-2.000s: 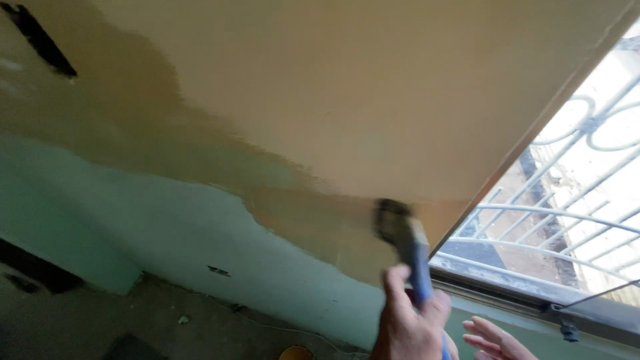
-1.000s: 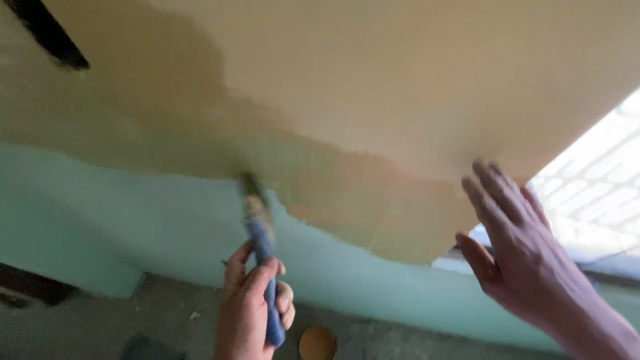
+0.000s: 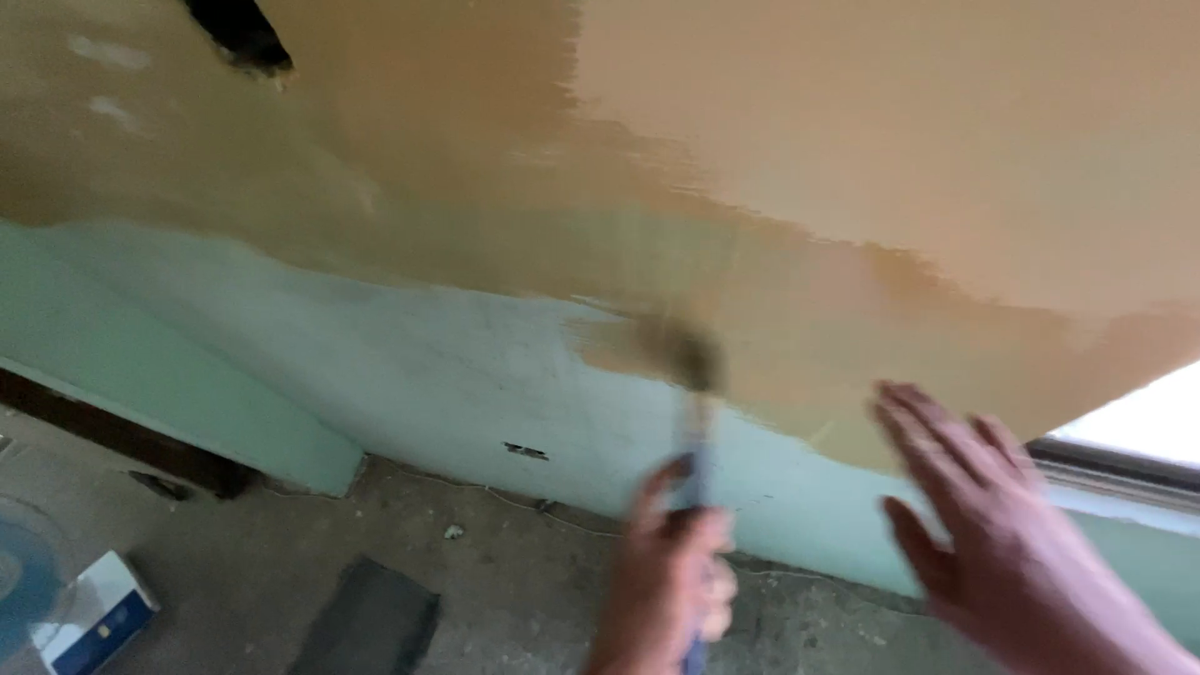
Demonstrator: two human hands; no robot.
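My left hand (image 3: 670, 572), low in the middle of the head view, grips the blue handle of a paintbrush (image 3: 698, 436). Its blurred dark bristles lie over the lower edge of a tan painted area (image 3: 787, 309), where it meets the pale green part of the wall (image 3: 469, 366). My right hand (image 3: 975, 525) is empty, fingers extended, at the lower right near the window corner. Whether its fingertips touch the wall I cannot tell. Darker tan paint forms a ragged edge against the lighter tan above.
A dark elongated opening (image 3: 244, 37) is at the upper left of the wall, a small slot (image 3: 525, 451) lower down. The window frame (image 3: 1116, 469) is at right. On the concrete floor lie a dark flat piece (image 3: 370, 619) and a blue-and-white box (image 3: 98, 619).
The brush, near the window two seconds ago, is now farther left along the lower paint edge. My right hand has risen from the lower edge of the view to in front of the wall.
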